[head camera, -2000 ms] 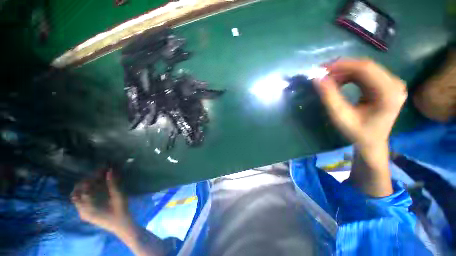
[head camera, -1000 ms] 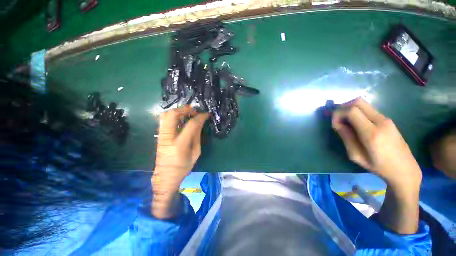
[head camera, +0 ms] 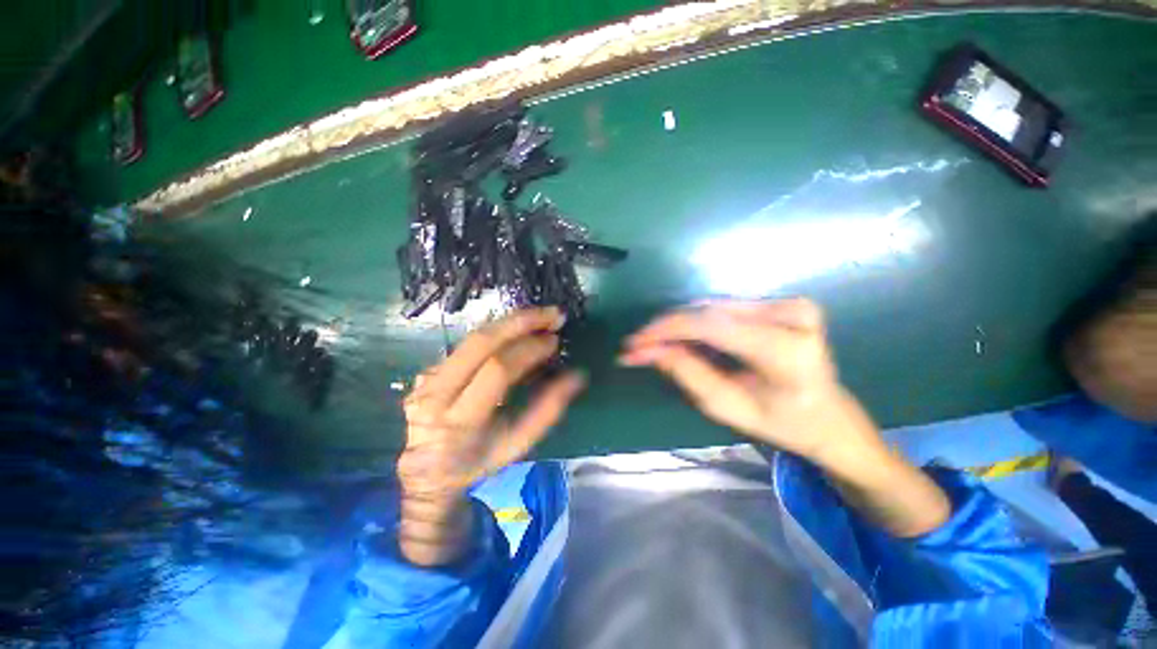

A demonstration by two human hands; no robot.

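Observation:
A loose pile of small black plastic parts (head camera: 476, 235) lies on the green bench, left of centre. My left hand (head camera: 489, 399) is at the near edge of the pile, thumb and fingers apart; something dark shows between them, too blurred to tell if it is held. My right hand (head camera: 755, 374) is to the right of it, over the bench, its thumb and fingertips close together and pointing left. Whether it holds a small piece cannot be seen. The two hands are a short way apart.
A smaller cluster of black parts (head camera: 289, 349) lies at the left. A phone unit (head camera: 996, 112) lies at the back right. A whitish edge strip (head camera: 508, 89) borders the conveyor, where phone units (head camera: 383, 23) sit. A white scrap (head camera: 669, 121) lies behind. Another person's hand (head camera: 1117, 349) is at the right edge.
My right hand has moved left from the bright reflection towards my left hand. My left hand has shifted slightly right and its fingers have spread. The camera view has tilted, showing more of the conveyor.

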